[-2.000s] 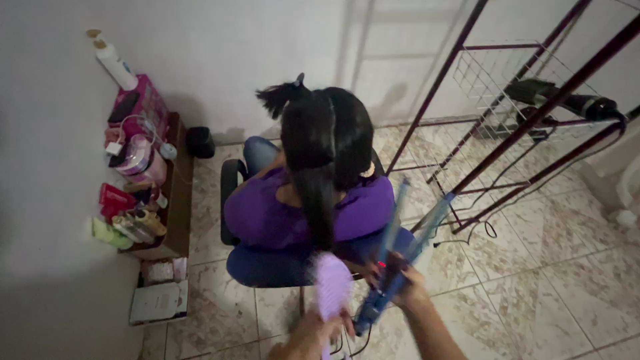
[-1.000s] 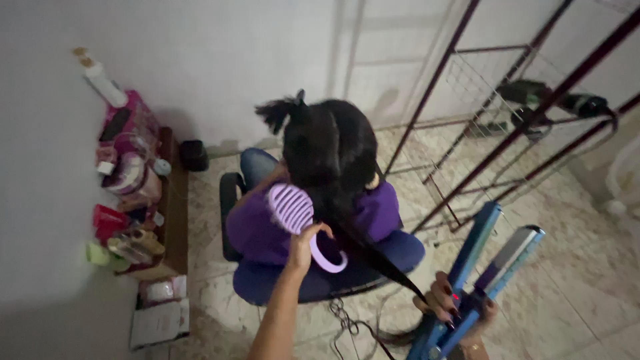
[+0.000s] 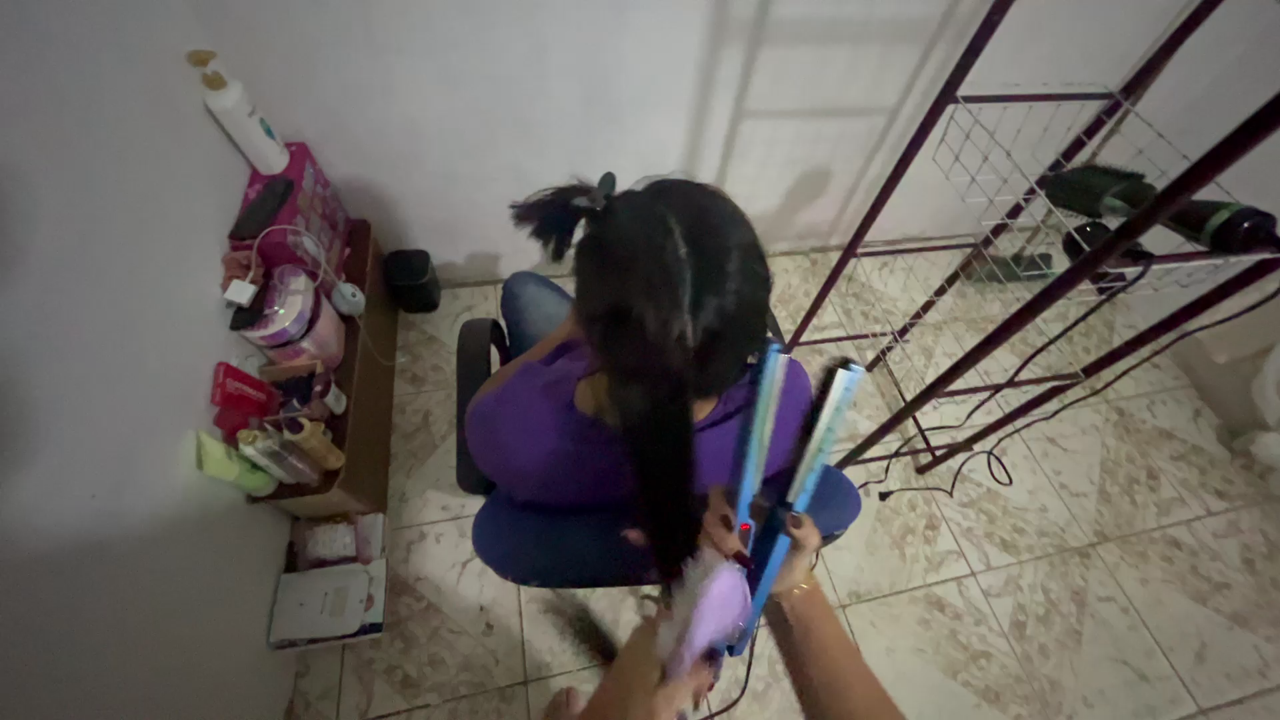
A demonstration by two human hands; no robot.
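A person in a purple top sits on a blue office chair, back towards me. Their dark hair hangs down over the chair back, with a separate tuft clipped at the upper left of the head. My left hand grips a lilac hairbrush, blurred, at the lower end of the hanging hair. Just to its right, my right hand holds a blue hair straightener with its plates apart and a small red light lit. No hair lies between the visible plates.
At left, a cardboard box holds bottles and jars beside a pink box. A dark metal rack with a hot-air brush stands at right, its cords reaching the tiled floor. A black container is near the wall.
The brush has moved from beside the neck down to the hair's lower end. The straightener has moved left, close to the brush. The hair, drawn out to the right a second ago, now hangs straight down.
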